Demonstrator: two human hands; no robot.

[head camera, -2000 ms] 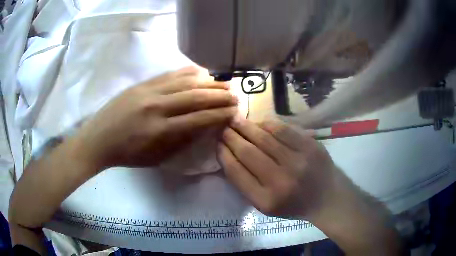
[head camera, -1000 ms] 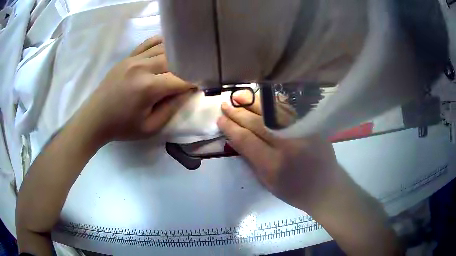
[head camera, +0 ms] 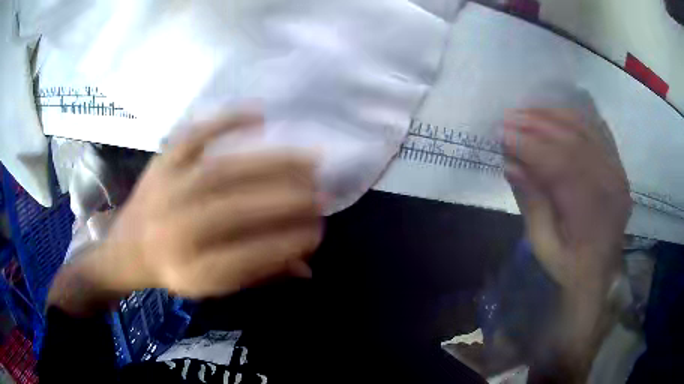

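A pale cloth garment piece [head camera: 337, 82] lies over the white table and its front edge, with a rounded end hanging at the edge. My left hand [head camera: 232, 210] is blurred and lies over the lower left part of this cloth; whether its fingers hold the cloth cannot be told. My right hand [head camera: 562, 157] is blurred, right of the cloth and apart from it, over the printed ruler [head camera: 450, 150]. No cloth shows in it, but its fingers are too blurred to read.
Red tape marks [head camera: 646, 73] lie at the machine bed's front edge, top right. Blue crates [head camera: 142, 319] stand below the table at the left, with a red one [head camera: 19, 356] at the lower left corner. More pale cloth [head camera: 26, 142] hangs at the far left. Dark clothing fills the lower middle.
The view has tipped down and the machine head has left the picture. Both hands have come away from the needle area, and the cloth now reaches over the table's front edge.
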